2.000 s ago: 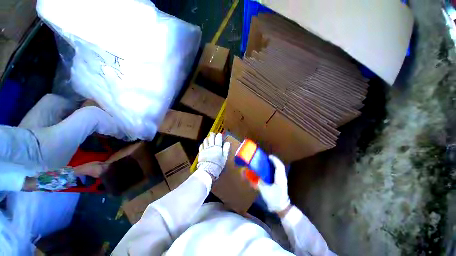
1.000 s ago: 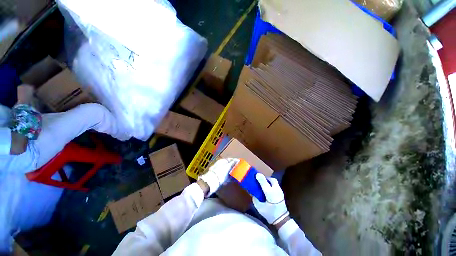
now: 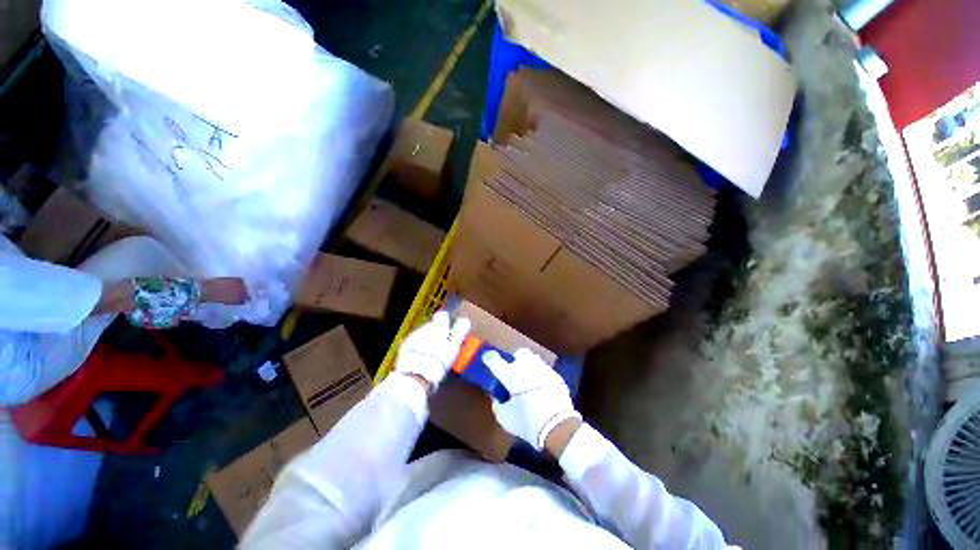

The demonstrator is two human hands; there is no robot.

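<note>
A small brown carton (image 3: pixel 470 421) lies close in front of my body, partly hidden by my hands and the tape gun. My right hand (image 3: pixel 529 397), in a white glove, grips the blue and orange-red tape gun (image 3: pixel 483 366), which is against the carton's upper part. My left hand (image 3: pixel 431 349), also gloved in white, lies at the carton's left side near the tape gun's orange end. Whether its fingers grip the carton cannot be told. The tape itself cannot be made out.
Flat cartons (image 3: pixel 580 252) lean in a stack just ahead, beside a yellow crate (image 3: pixel 421 306). A cardboard sheet (image 3: pixel 666 81) covers a blue crate (image 3: pixel 501 81). Small boxes (image 3: pixel 346 286) lie on the floor at left. A seated person's arm reaches to a white bag bundle (image 3: pixel 231 140).
My hands and the tape gun are closer together over the carton, the gun lying flatter. The other person's hand has moved from a box to the white bag. The view has shifted right.
</note>
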